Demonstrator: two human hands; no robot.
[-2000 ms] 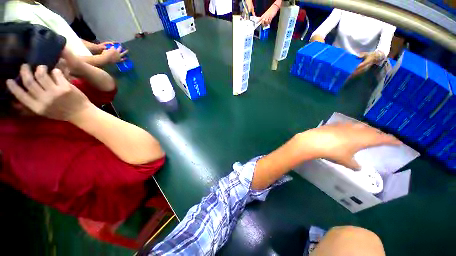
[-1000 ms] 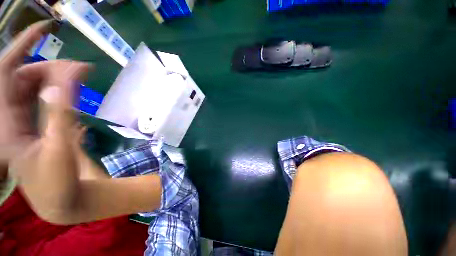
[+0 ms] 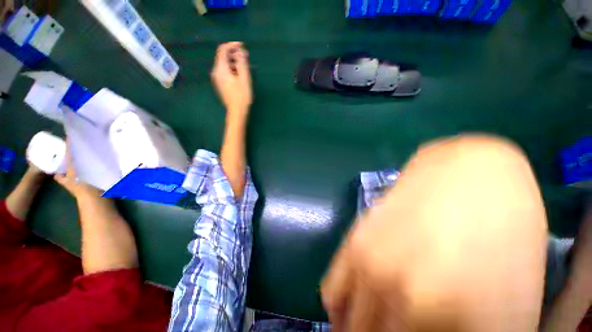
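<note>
My left hand (image 3: pixel 232 74) is over the table left of centre, fingers curled. Nothing shows clearly in it, but the fingertips are too small to read. My right hand (image 3: pixel 448 240) is a large blurred shape close to the camera at lower right; its fingers cannot be made out. A folding black article (image 3: pixel 357 72) with overlapping segments lies on the table, right of my left hand and apart from it. An open white and blue carton (image 3: pixel 148 183) is left of my left sleeve, with a smooth white device part (image 3: pixel 133 139) in it.
A neighbour in red (image 3: pixel 107 292) has a hand at a white rounded device (image 3: pixel 47 153) and another by the carton. A power strip (image 3: pixel 139 42) stands upper left. Blue cartons (image 3: pixel 428 8) line the far edge; another (image 3: pixel 578 161) is at right.
The view has swung down and right. My left hand has gone from the left foreground to farther out over the table. The open carton is turned, its blue side now showing. My right hand fills more of the view.
</note>
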